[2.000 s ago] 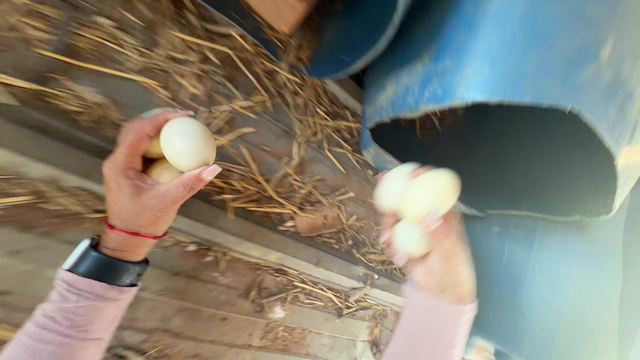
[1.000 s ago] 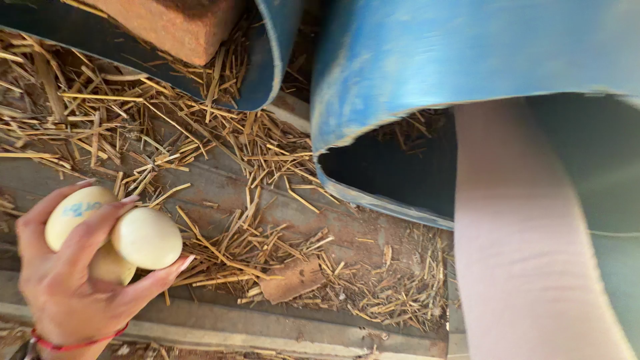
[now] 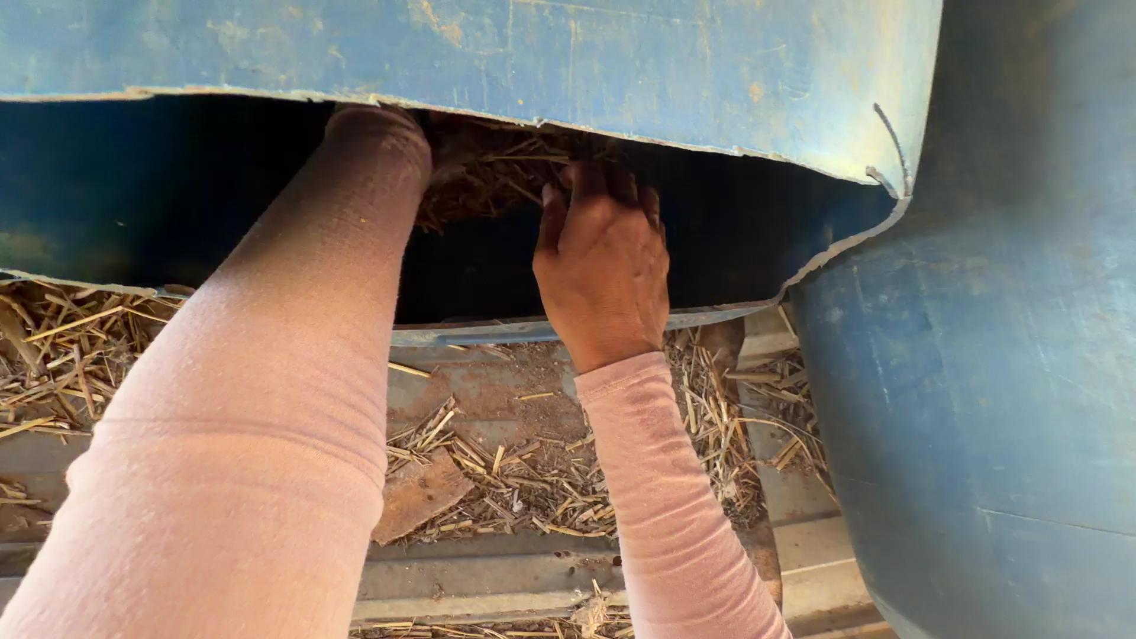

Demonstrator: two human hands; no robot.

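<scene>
Both my arms, in pink sleeves, reach into the dark opening of a blue plastic barrel (image 3: 621,67). The left arm goes in at the left of centre, and my left hand is hidden behind the barrel's cut upper edge. My right hand (image 3: 605,266) is at the opening, back of the hand up, fingers pointing inward beside the straw (image 3: 493,173) inside. Its fingertips are in shadow, and whether they hold anything does not show. No egg is visible.
Loose straw (image 3: 71,346) and a flat brown fragment (image 3: 424,497) lie on the ridged grey surface (image 3: 497,568) below. A second blue barrel (image 3: 985,373) stands close at the right. The cut rim is jagged, with a thin wire at its right corner.
My left hand, seen with eggs beside the barrel earlier, is now out of sight inside it. The right hand, holding eggs at first, then deep in the barrel, shows again at the opening.
</scene>
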